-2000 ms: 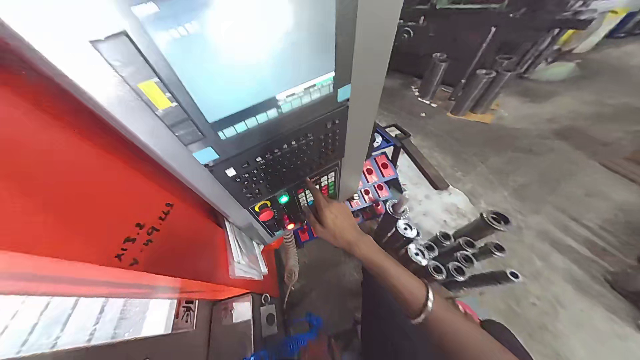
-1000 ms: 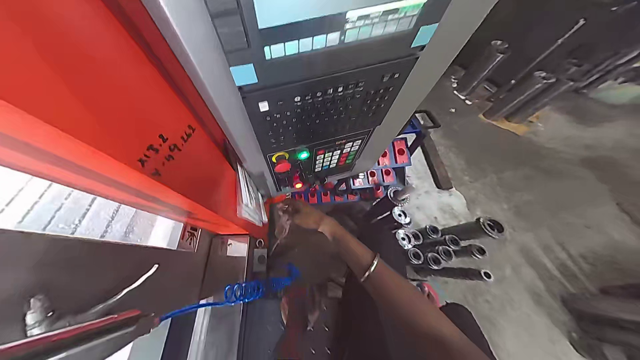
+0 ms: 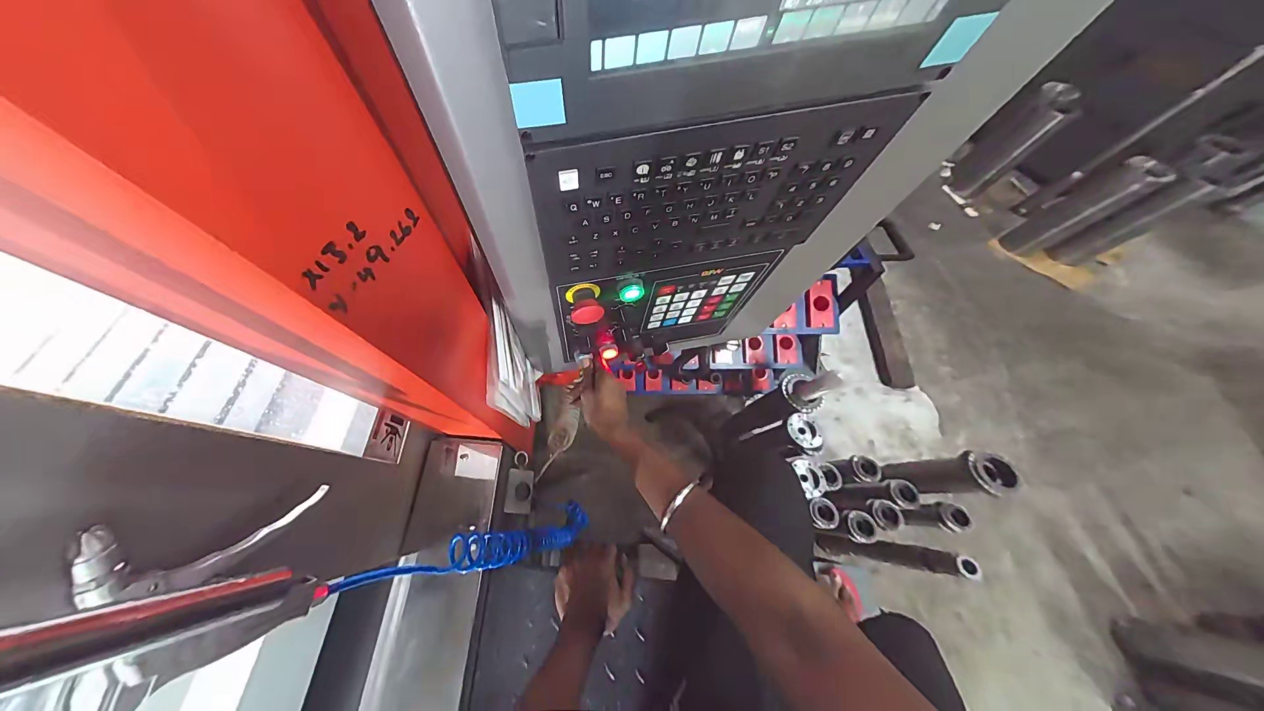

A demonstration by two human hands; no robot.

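My right hand (image 3: 604, 400), with a metal bangle on the wrist, is at the lower left edge of a machine control panel (image 3: 691, 197). Its fingertips are just below a lit red button (image 3: 607, 351); whether they grip anything there is hidden. Above are a red emergency stop button (image 3: 587, 308) and a lit green button (image 3: 630, 290). Lower in the view is my left hand (image 3: 592, 583), over a dark treadplate surface (image 3: 632, 671) and below the end of a blue coiled hose (image 3: 504, 548). What that hand touches cannot be made out.
An orange machine panel (image 3: 247, 178) bearing handwriting stands at left, with papers (image 3: 509, 370) in a holder at its edge. A blue rack with red tool holders (image 3: 820, 304) stands behind the control panel. Several flanged metal tubes (image 3: 948, 472) stand on the floor at right.
My right hand has moved from the keypad down to the panel's lower left edge. The view has shifted left and down, bringing in more of the blue coiled hose.
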